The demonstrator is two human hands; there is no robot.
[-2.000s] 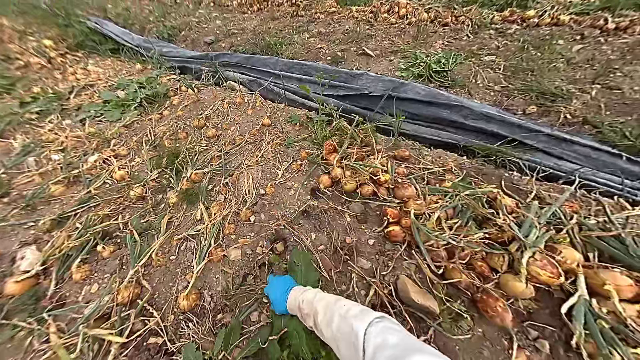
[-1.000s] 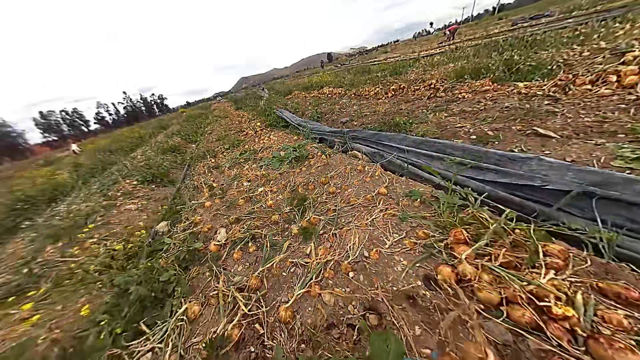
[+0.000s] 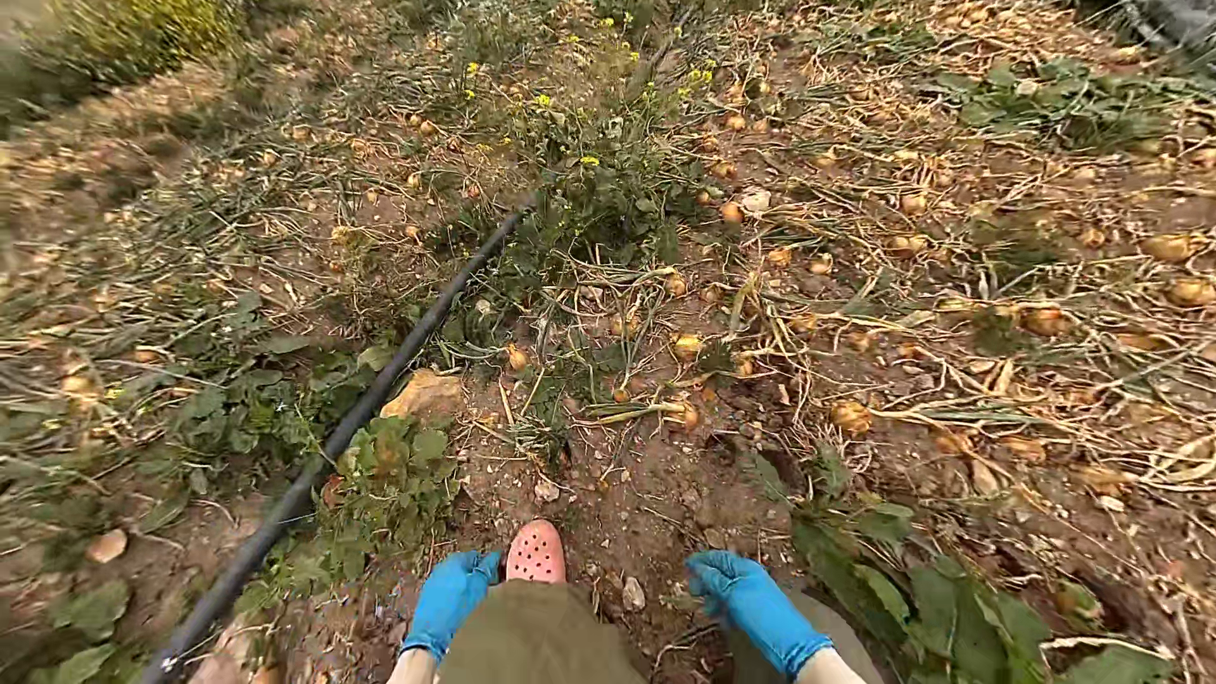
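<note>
My left hand (image 3: 450, 600), in a blue glove, is low in the head view beside my olive-clad knee (image 3: 541, 635) and a pink clog with holes (image 3: 536, 553). Over the other leg is my right hand (image 3: 750, 604), also blue-gloved, its fingers curled loosely; nothing shows in either hand. Whether the left fingers are closed is hard to tell. Ahead of the hands, onions with dry tops lie on the soil, among them one onion (image 3: 687, 346) near the middle and another onion (image 3: 850, 417) further right.
A black hose (image 3: 380, 385) runs diagonally along my left, past a tan rock (image 3: 424, 395). Weeds with yellow flowers (image 3: 589, 161) grow ahead. Broad green leaves (image 3: 959, 608) spread at the lower right. Dark sheeting (image 3: 1178, 24) shows at the top right corner.
The view has swung down from the field and horizon to the ground at my feet. Both gloved hands are now in sight; two seconds ago only one showed, reaching to a leafy weed.
</note>
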